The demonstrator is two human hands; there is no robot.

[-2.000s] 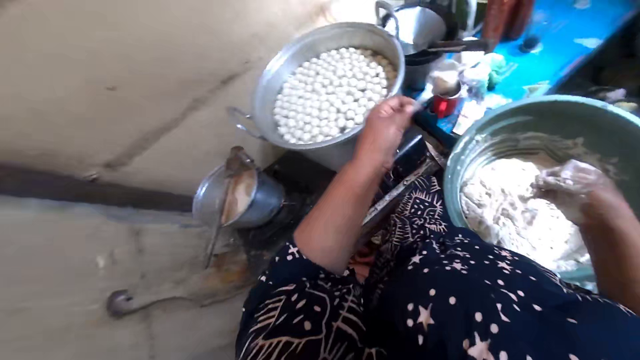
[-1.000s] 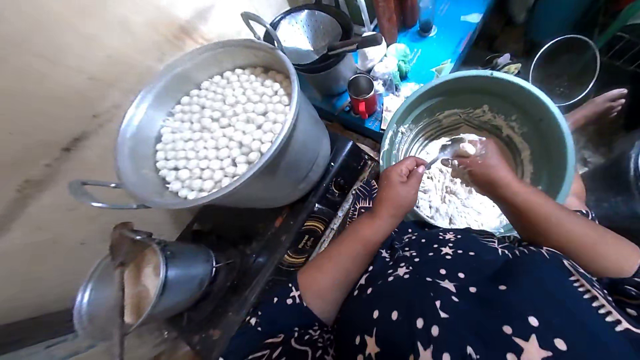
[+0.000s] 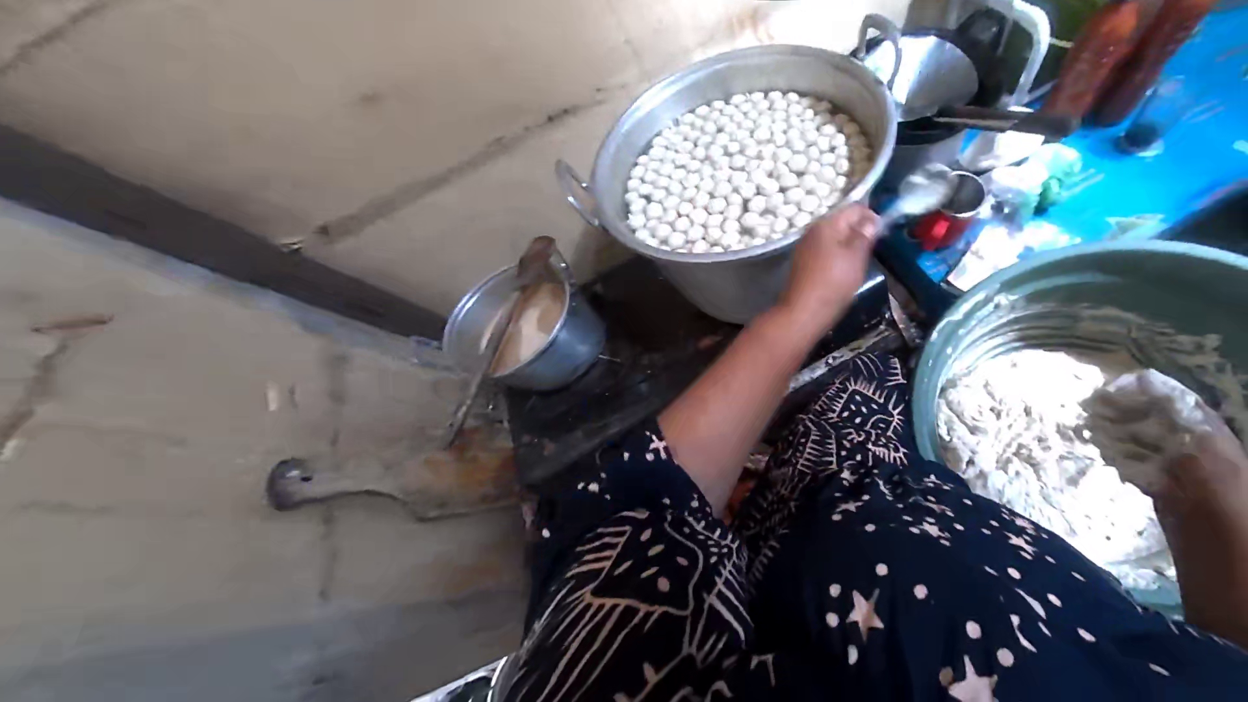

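Observation:
My left hand is closed on a metal spoon, blurred, at the right rim of a large two-handled aluminium pot. Many small white balls fill the pot. At the right, my right hand, coated with white dough, rests on the wet white dough in a green plastic basin. Its fingers are partly hidden, so whether it grips dough cannot be told.
A smaller pot with pale liquid and a ladle stands left of the large pot on the dark stove. A red mug, a pan and red bottles are at the upper right. A wooden board lies lower left.
My left hand has moved with the spoon from over the basin to the large pot's rim. My right hand has gone down onto the dough. The view has swung left.

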